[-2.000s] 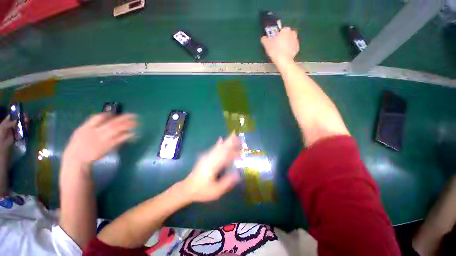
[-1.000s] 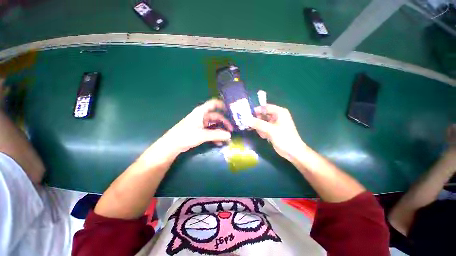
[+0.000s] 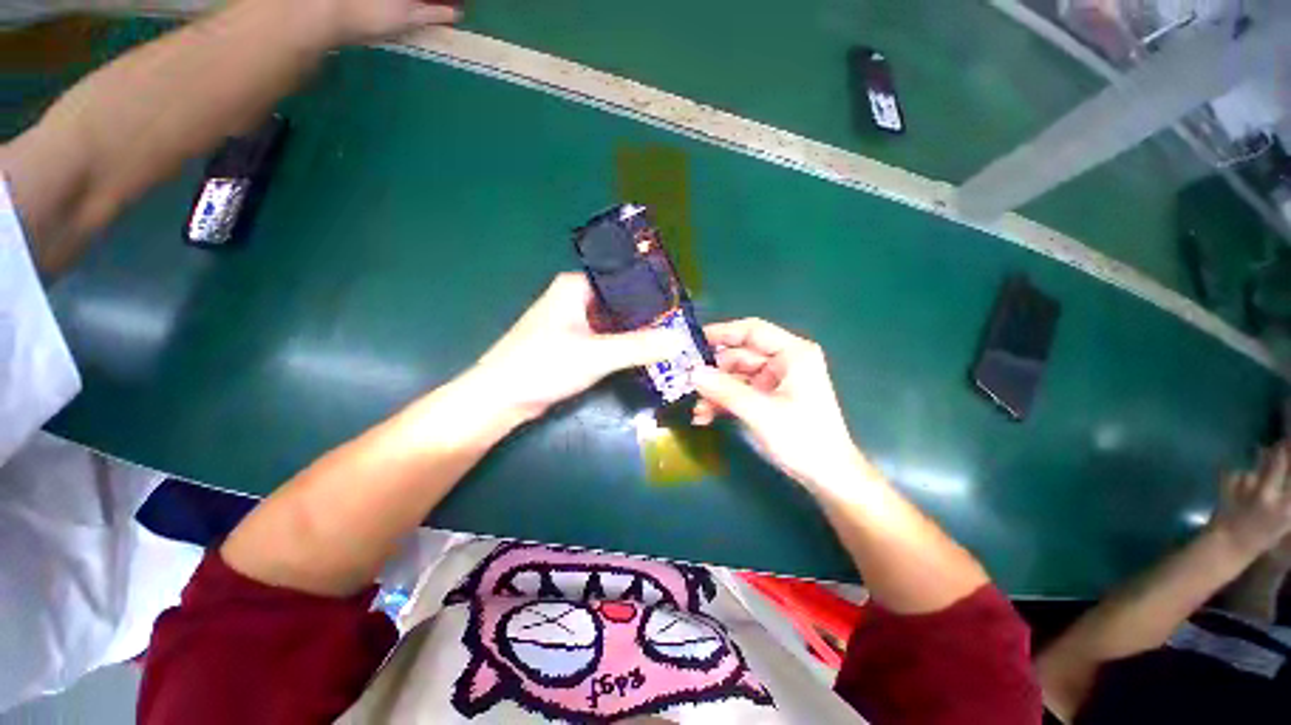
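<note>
A black half-assembled phone body (image 3: 627, 276) is held up over the green bench, tilted, its dark end away from me and its patterned silver-blue circuit area toward me. A thin reddish line runs along its right side. My left hand (image 3: 566, 340) grips it from the left, with the thumb across its middle. My right hand (image 3: 769, 390) has its fingertips at the lower right edge of the phone, by the circuit area. Whether the right fingers hold something small is hidden.
Amber tape (image 3: 683, 451) is on the bench below the phone. A dark phone or cover (image 3: 1017, 349) lies at right. Another phone body (image 3: 235, 184) lies at left under a neighbour's arm (image 3: 184, 106). Beyond the pale divider (image 3: 736, 132) lies one more phone (image 3: 876, 91). A person's hand (image 3: 1253, 499) shows at right.
The phone was fetched from beyond the divider and brought before me. My left hand has since closed on it. The view has tilted, and a neighbour's arm now reaches across the upper left.
</note>
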